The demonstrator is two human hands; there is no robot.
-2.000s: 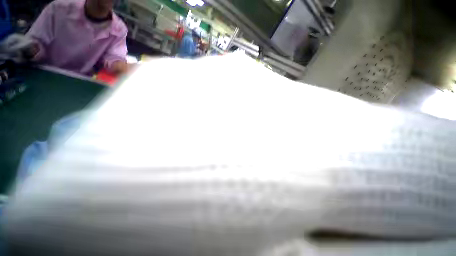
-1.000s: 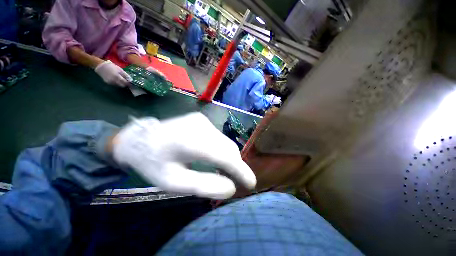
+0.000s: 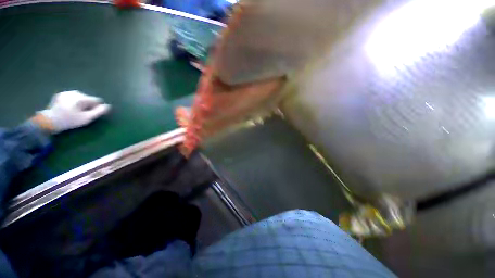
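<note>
My left hand, in a white glove, is over the left of the green conveyor belt. Its fingers look curled in and nothing shows in it; the view is blurred. The silvery side rail runs below it. My right hand is not in view. A circuit board, blurred and partly hidden, is on the belt at the upper middle, beside the red-wrapped guide bar.
Grey metal housing fills the right side. A taped pipe or cable end is at its lower part. Blue checked clothing is at the bottom. A red piece shows at the belt's far edge.
The view has tilted down; the coworker in pink is out of view. My left hand has moved left, away from the guide bar, and its fingers are more curled.
</note>
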